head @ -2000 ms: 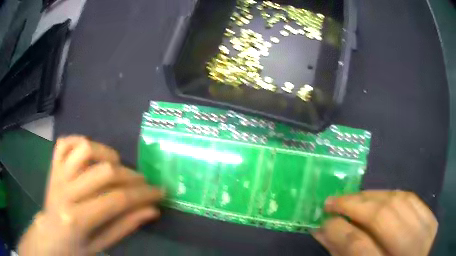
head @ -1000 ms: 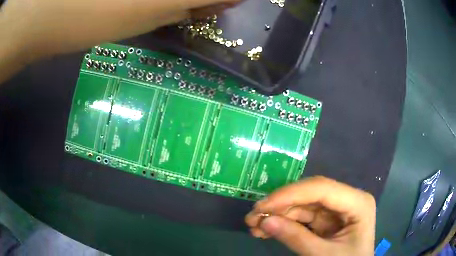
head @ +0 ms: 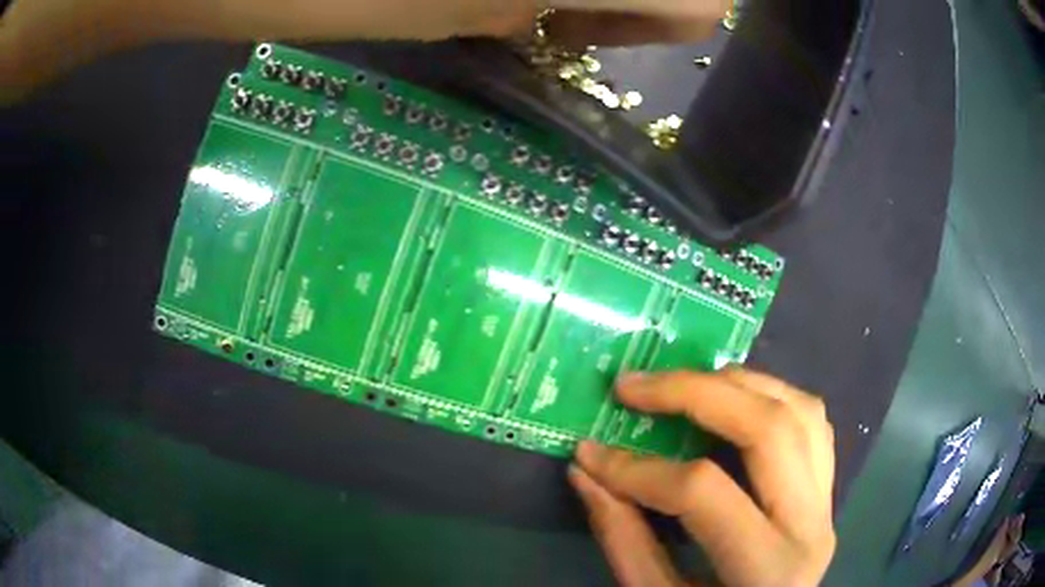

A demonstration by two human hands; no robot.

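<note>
A green PCB panel [head: 378, 275] lies tilted on the black mat, its rows of ringed holes along the far edge. My right hand [head: 710, 459] is at the panel's near right corner, thumb and fingers at its lower edge; whether a small part is between the fingertips is hidden. My left hand [head: 642, 17] is cut off by the top edge, over the black parts tray [head: 791, 172]. Its fingertips are hidden, so I cannot tell what it holds. Loose brass inserts [head: 602, 89] lie in the tray. The tray's near corner overlaps the panel's far edge.
The black mat [head: 882, 218] lies over a dark green bench top [head: 997, 310]. Shiny silvery packets [head: 945, 476] lie at the right. Part of another person's hand [head: 1003, 545] shows at the lower right edge.
Since two seconds ago, my left hand has left the panel and reached over the tray. Since one second ago, my right hand has moved from below the panel onto its lower right edge.
</note>
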